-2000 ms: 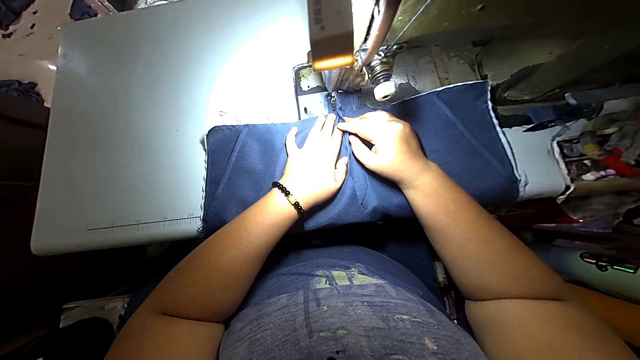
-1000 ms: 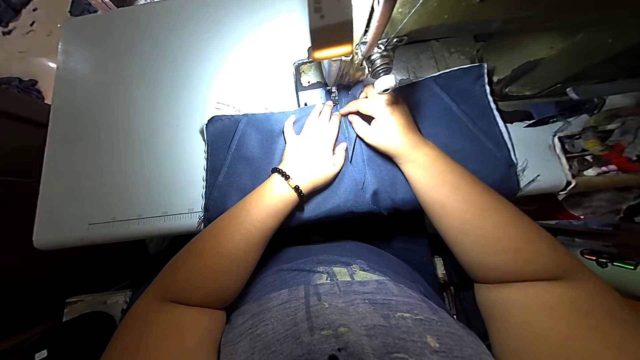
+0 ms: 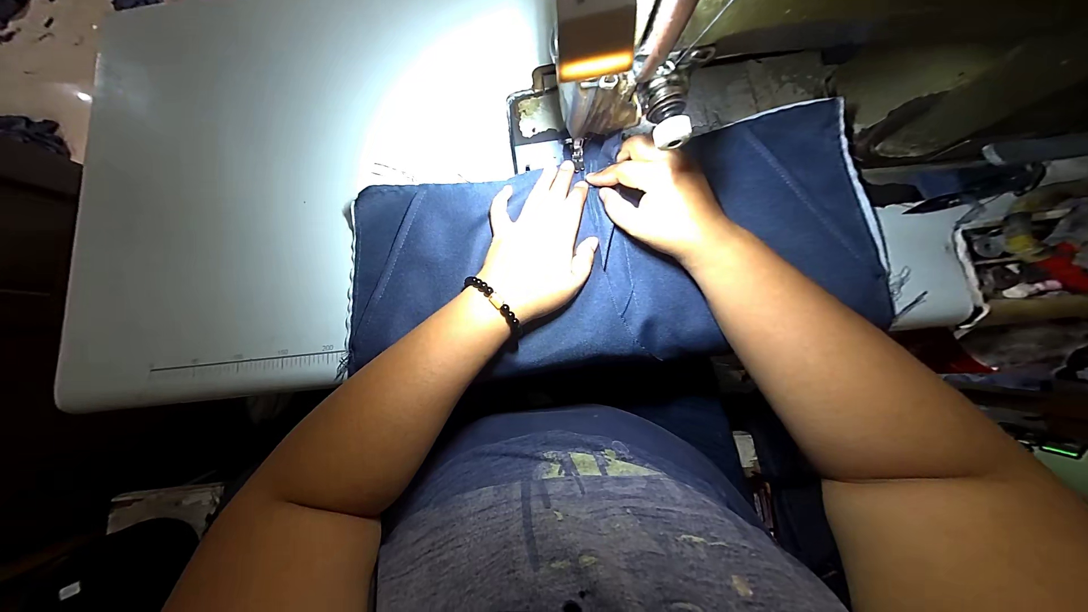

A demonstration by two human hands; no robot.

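Navy blue fabric (image 3: 442, 263) with stitched seams and pale overlocked edges lies across the bed of a sewing machine (image 3: 597, 51). Its presser foot (image 3: 579, 155) stands over the fabric's far edge. Flat on the cloth, just in front of the foot, rests my left hand (image 3: 544, 246), fingers apart, a black bead bracelet at the wrist. My right hand (image 3: 659, 195) pinches a fold of the fabric between thumb and fingers, right of the foot. Its far fingertips are partly hidden behind the machine's white round knob (image 3: 672, 133).
The pale sewing table (image 3: 212, 212) extends to the left, with a printed ruler scale (image 3: 246, 364) along its near edge. Loose threads (image 3: 395, 172) lie behind the fabric. At the right, a shelf (image 3: 1033, 308) holds scraps and small items.
The fabric has shifted a little away from me, toward and under the presser foot. My right hand has moved slightly forward with it; my left hand stays flat on the cloth.
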